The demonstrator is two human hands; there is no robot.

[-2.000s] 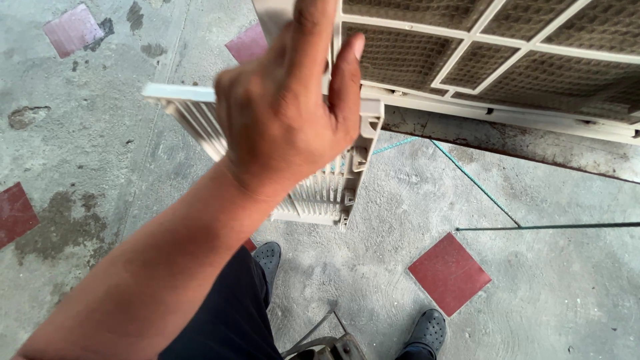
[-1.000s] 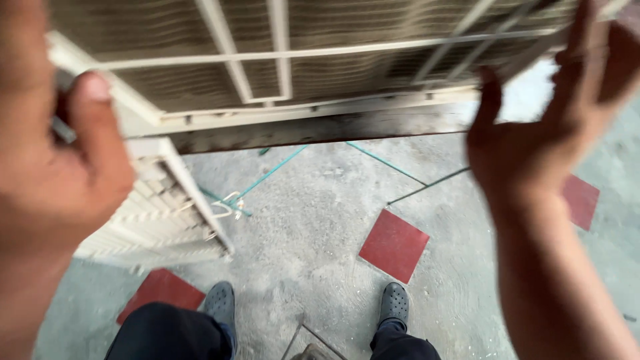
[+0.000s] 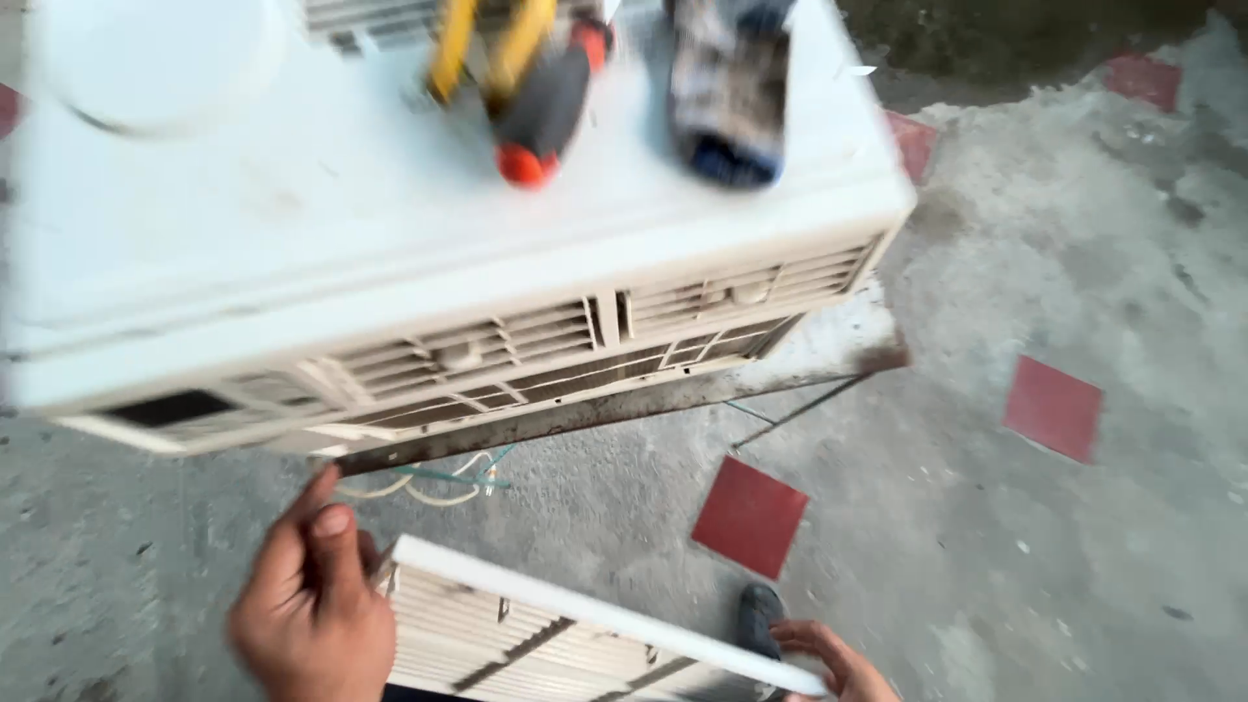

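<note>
A slatted cream plastic grille panel (image 3: 585,624) is at the bottom of the view, below the front of a window air conditioner (image 3: 468,244). My left hand (image 3: 317,595) is at the panel's left end; whether its fingers grip it is unclear. My right hand (image 3: 843,663) holds the panel's right end, fingers over the edge. On the unit's top lie yellow-handled pliers (image 3: 487,49), a tool with a black and red handle (image 3: 551,107) and a dirty glove or cloth (image 3: 731,93), all blurred. The unit's front shows louvers (image 3: 468,351) and a mesh filter (image 3: 585,375).
A rusty metal stand (image 3: 624,409) supports the unit. Behind the panel, a pale cord (image 3: 444,495) with a plug hangs beneath it. Red square tiles (image 3: 751,517) are set in the rough concrete floor (image 3: 975,507). A shoe (image 3: 759,619) shows beside the panel.
Both hands, earlier raised near the unit's front, are now lower, at the grille panel's ends. The panel, earlier below the unit at the left, is now in front of me. The view has shifted to the unit's top.
</note>
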